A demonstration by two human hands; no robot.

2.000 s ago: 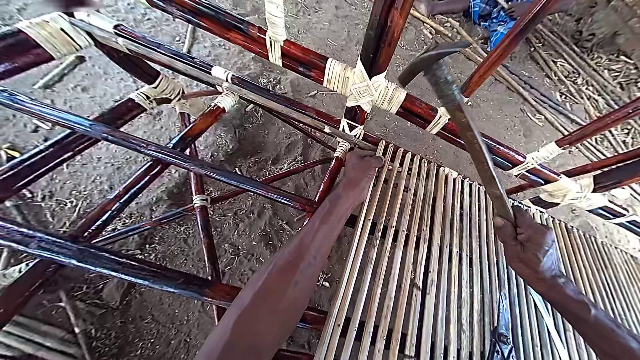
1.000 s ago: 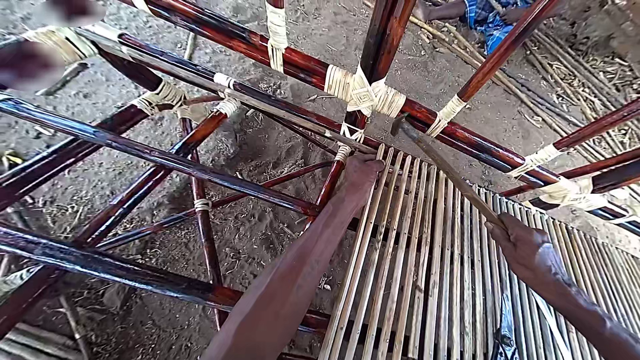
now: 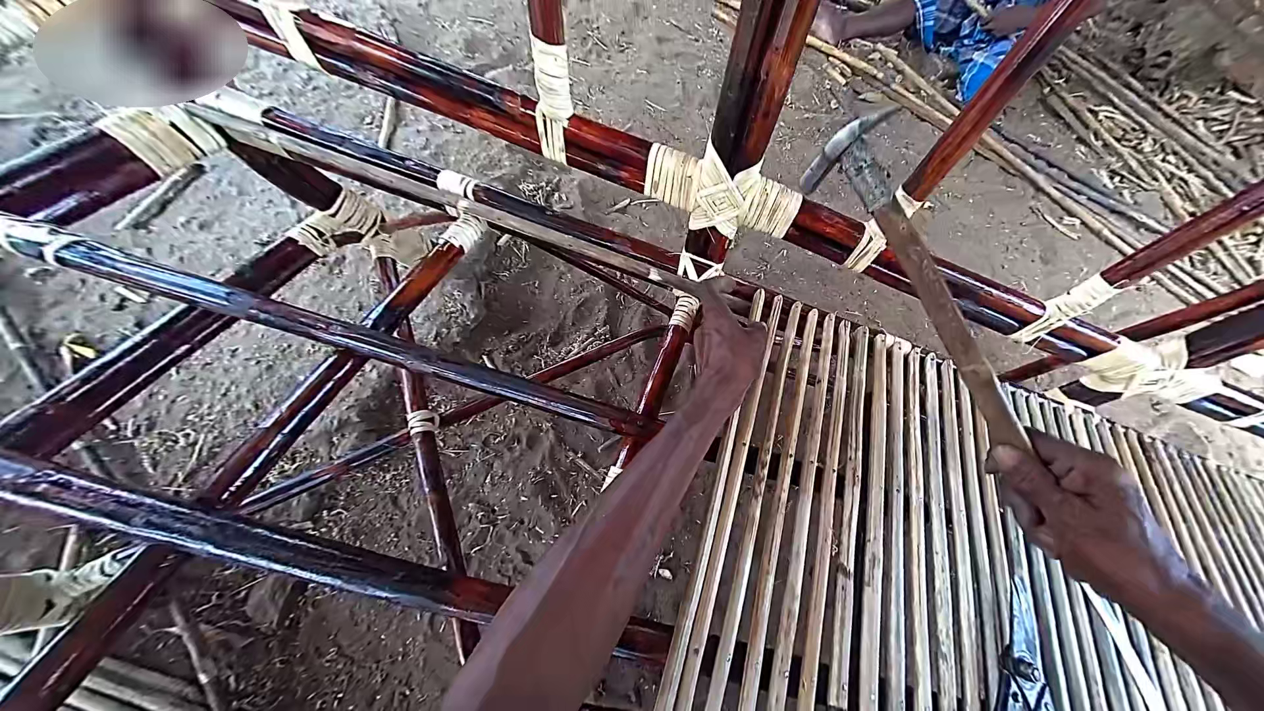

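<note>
My right hand (image 3: 1076, 494) grips the wooden handle of a claw hammer (image 3: 948, 306), its metal head raised above a varnished pole frame (image 3: 592, 148) with pale cane bindings. My left hand (image 3: 729, 341) rests at the top end of the leftmost slats, on a thin grey strip (image 3: 474, 212) that runs along a dark pole. Its fingertips are partly hidden, so whether they pinch something is unclear. Narrow wooden slats (image 3: 879, 494) lie side by side over the frame on the right. A woven cane knot (image 3: 721, 193) wraps the pole joint just beyond my left hand.
A dark metal tool (image 3: 1025, 642) lies on the slats near the bottom edge, beside a pale strip. Glossy crossing poles (image 3: 296, 316) fill the left side above bare soil. At the top right, a person in blue cloth (image 3: 963, 39) sits by scattered sticks (image 3: 1136, 128).
The hammer head has risen from near the frame's rail, where it was one second ago, while my right hand keeps hold of the handle. My left hand has stayed at the slat ends.
</note>
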